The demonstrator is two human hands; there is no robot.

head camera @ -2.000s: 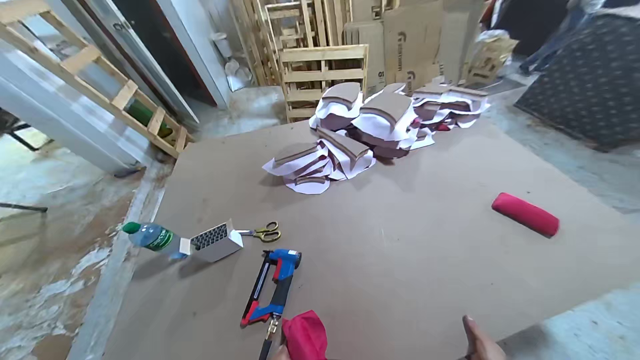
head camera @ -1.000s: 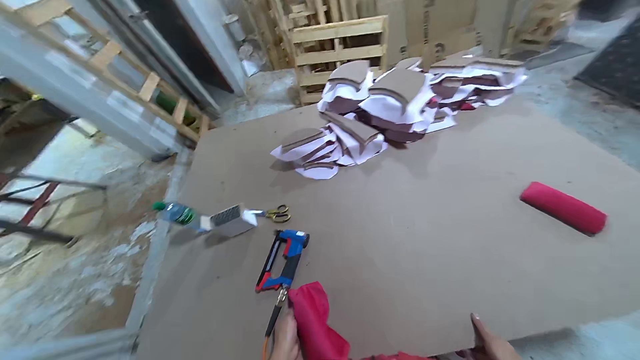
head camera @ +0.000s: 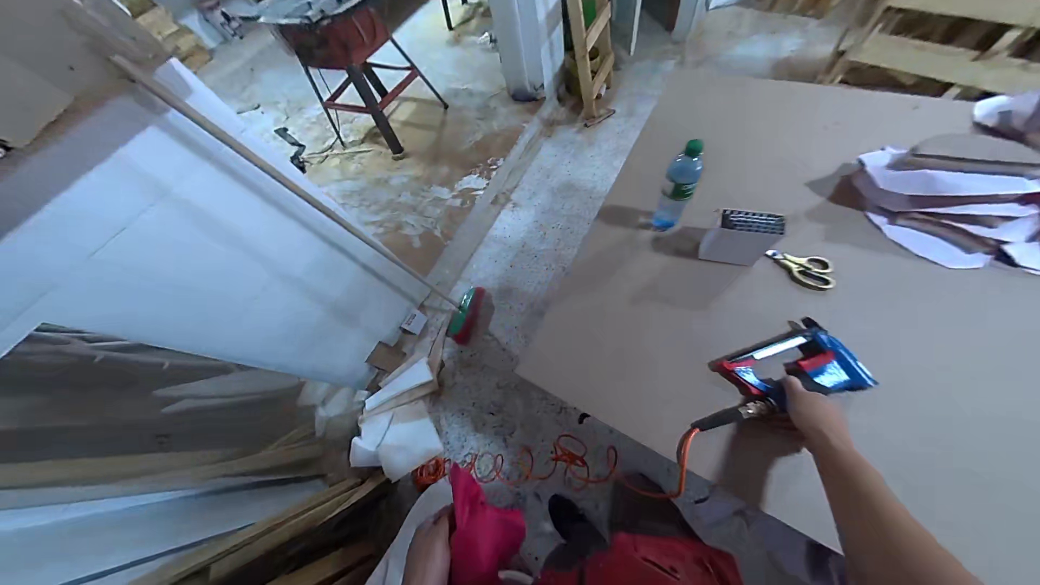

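My right hand (head camera: 812, 414) grips the handle of a blue and red pneumatic staple gun (head camera: 800, 361) over the near left part of the cardboard-covered table (head camera: 642, 357). An orange coiled air hose (head camera: 686, 455) runs from its fitting down to the floor. At the bottom, off the table, my left hand (head camera: 431, 546) holds a bright pink cloth piece (head camera: 487, 528). Gold-handled scissors (head camera: 804, 268) lie beyond the gun, beside a white box of staples (head camera: 741, 237). A plastic bottle with a green cap (head camera: 680, 185) stands left of the box.
Padded pieces with white and brown edges (head camera: 946, 203) lie at the table's far right. A broom (head camera: 465, 315) leans from a white panel (head camera: 203, 236), its head on the floor near the table corner. Wood strips (head camera: 325, 520) are at lower left; a wooden pallet (head camera: 959, 41) stands beyond the table.
The staple gun lay on the table in earlier frames and is now in my right hand. My left hand with the pink cloth is now off the table's edge. The view has swung left.
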